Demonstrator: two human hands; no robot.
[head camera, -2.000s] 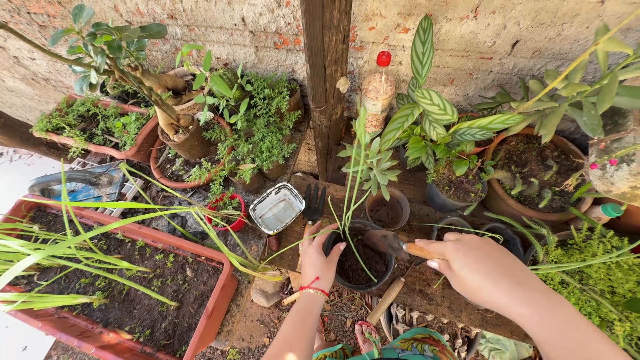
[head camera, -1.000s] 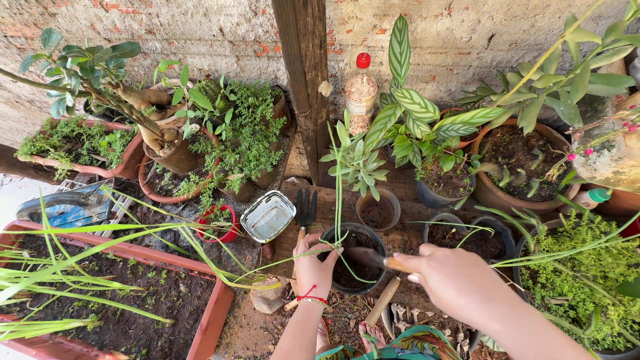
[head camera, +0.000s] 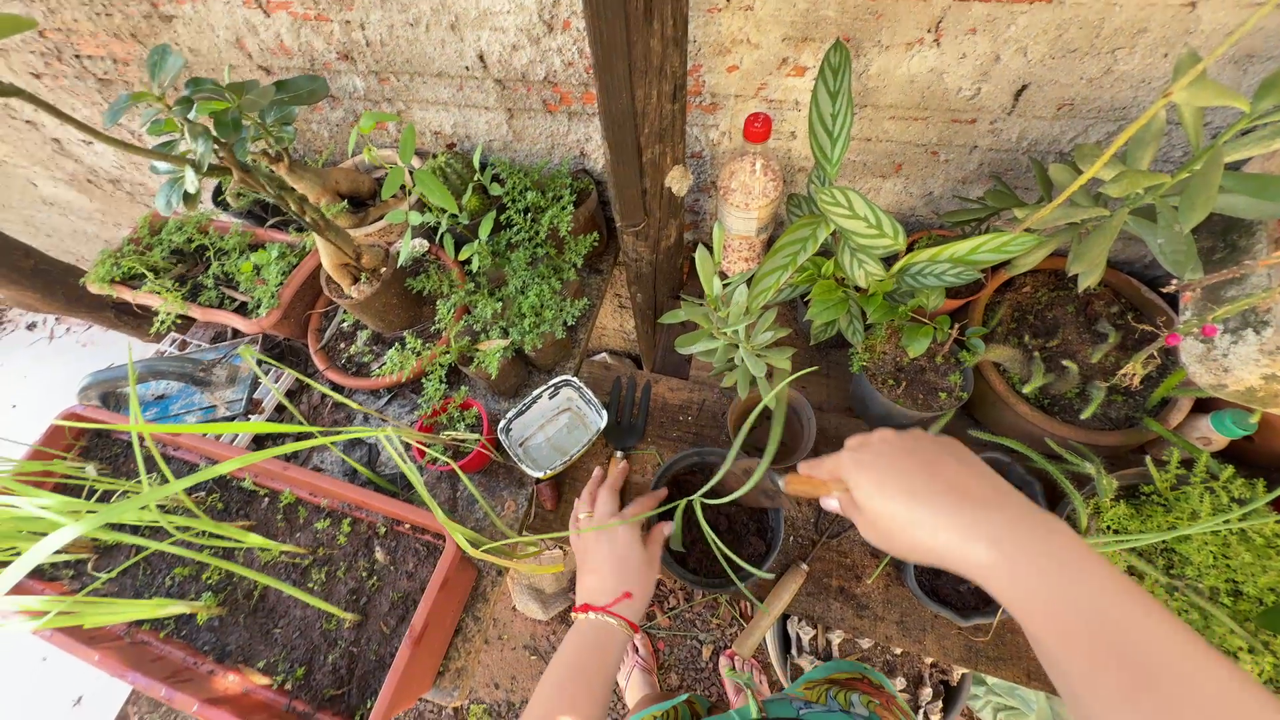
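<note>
A black plastic pot (head camera: 735, 540) of dark soil stands on the wooden plank, with a thin long-leaved green plant (head camera: 697, 500) in it, its leaves drooping over the rim. My right hand (head camera: 905, 490) grips the wooden handle of a small trowel (head camera: 812, 486), whose metal blade lies over the pot's right side, partly behind leaves. At the pot's left rim is my left hand (head camera: 617, 530), fingers spread and holding nothing. Just beyond its fingertips lies a black hand fork (head camera: 628, 412) with a wooden handle. Another tool's wooden handle (head camera: 772, 608) rests below the pot.
A white-rimmed rectangular container (head camera: 552, 427) and a red pot (head camera: 470, 437) are left of the fork. A long terracotta-coloured planter (head camera: 425, 620) fills the lower left. An empty small pot (head camera: 790, 425), a bottle with a red cap (head camera: 750, 200) and potted plants stand behind, near a wooden post (head camera: 645, 180).
My left hand has let go of the plant's stems and opened beside the pot. The leaves, upright before, now droop over the rim. The trowel has stayed in my right hand.
</note>
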